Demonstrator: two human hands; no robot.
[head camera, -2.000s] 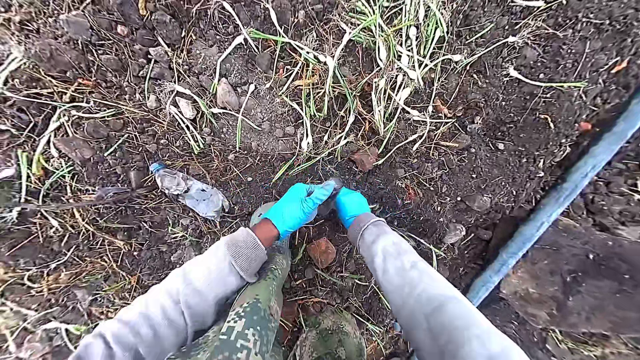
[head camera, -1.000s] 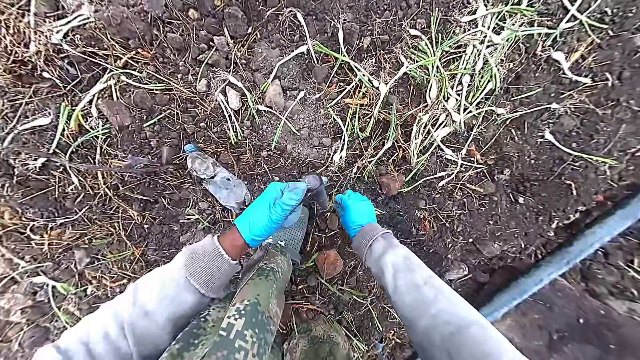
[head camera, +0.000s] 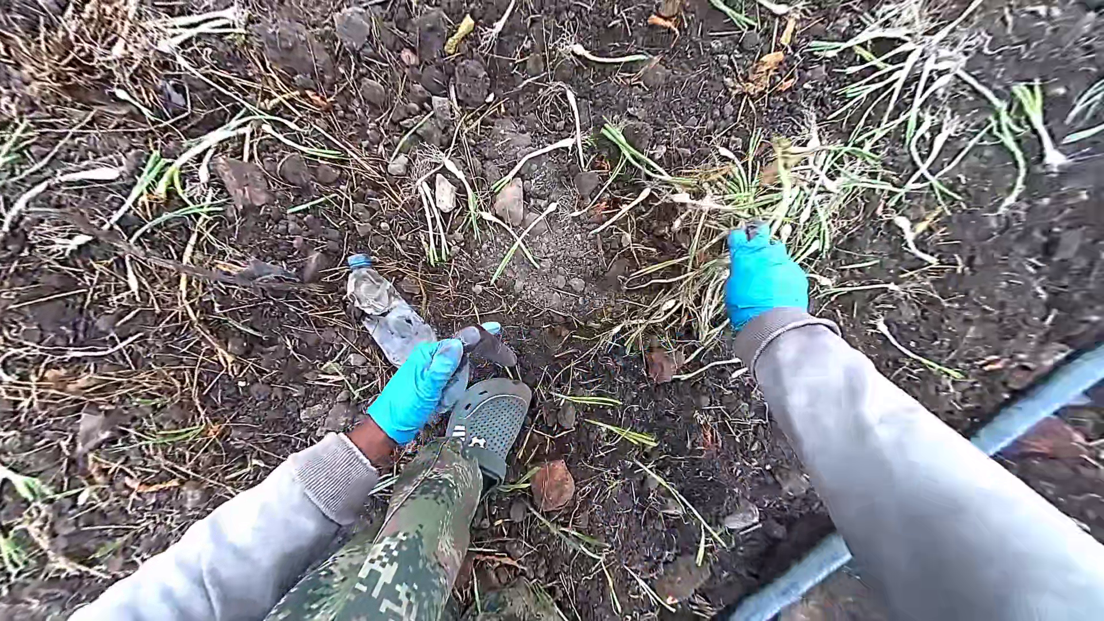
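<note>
My left hand (head camera: 418, 392), in a blue glove, is closed around a small dark hand tool (head camera: 490, 347), whose flat end sticks out to the right; its exact kind is unclear. Just behind that hand lies a crumpled clear plastic bottle (head camera: 392, 323) with a blue cap. My right hand (head camera: 763, 276), also gloved in blue, is curled at the near edge of a loose heap of thin green-and-white bulb plants (head camera: 811, 194), like young onions. Its fingertips point away from me, and whether they grip a stem does not show. More such plants (head camera: 435, 220) lie scattered on the soil.
A grey clog (head camera: 492, 423) and a camouflage trouser leg (head camera: 414, 535) are between my arms. A reddish stone (head camera: 552, 486) lies beside the clog. At the lower right a pale pipe or pole (head camera: 1035, 405) crosses the ground diagonally. Dry straw (head camera: 112, 345) covers the soil at left.
My right hand has moved away from my left, out to the right and up to the plant heap. The left hand has kept the tool and is now nearer the bottle. The view has shifted.
</note>
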